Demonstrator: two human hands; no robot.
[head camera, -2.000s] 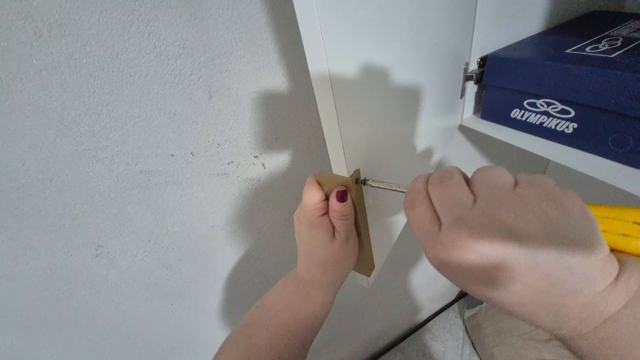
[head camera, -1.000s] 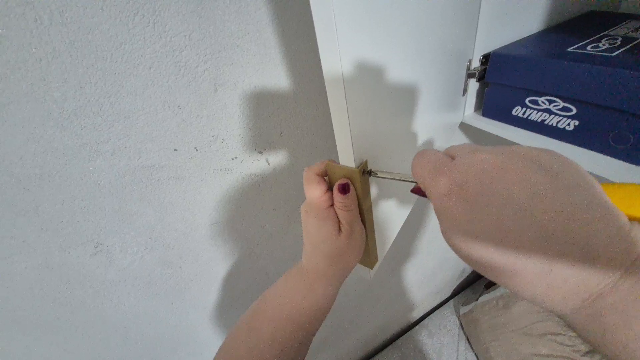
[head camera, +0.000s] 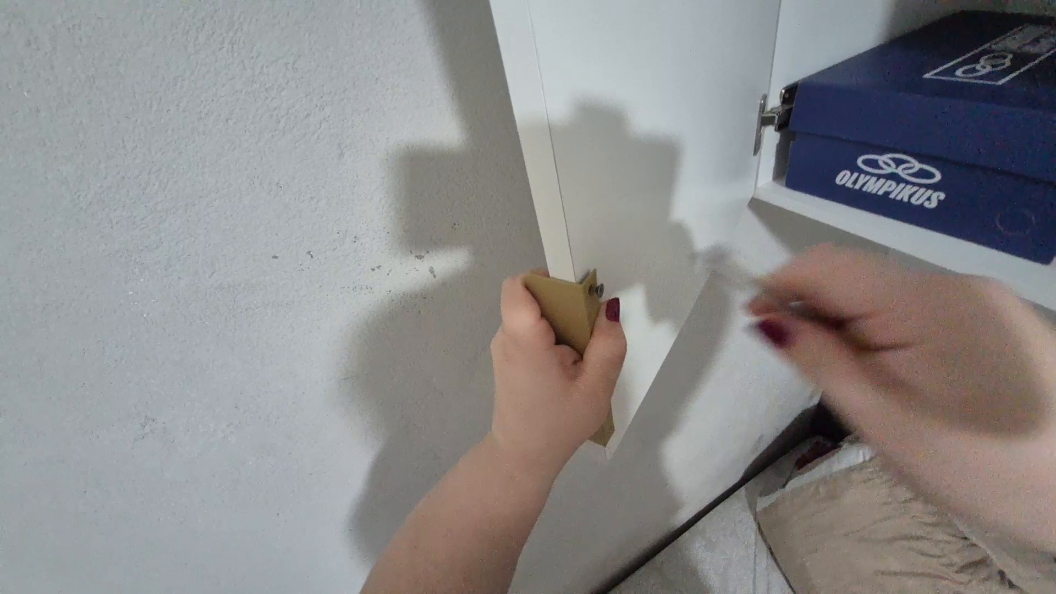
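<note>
My left hand (head camera: 557, 371) grips a gold-coloured edge handle (head camera: 565, 309) at the lower edge of a white cabinet door (head camera: 660, 190). A screw (head camera: 599, 290) stands partly out of the handle's top end, just above my thumb. To the right, my right hand (head camera: 891, 355) is blurred, its fingers closed round a screwdriver whose blurred shaft (head camera: 738, 272) points toward the door. The tip is apart from the screw. The screwdriver's handle is hidden by the hand.
A blue Olympikus shoe box (head camera: 916, 157) lies on a white shelf (head camera: 907, 235) at upper right, beside a metal hinge (head camera: 767, 120). A textured wall (head camera: 206, 247) fills the left. Beige fabric (head camera: 883, 528) and a dark cable or strip (head camera: 676, 532) show low right.
My right hand has drawn the screwdriver back from the screw, to the right. My left thumb has shifted toward the handle's right edge, still gripping it.
</note>
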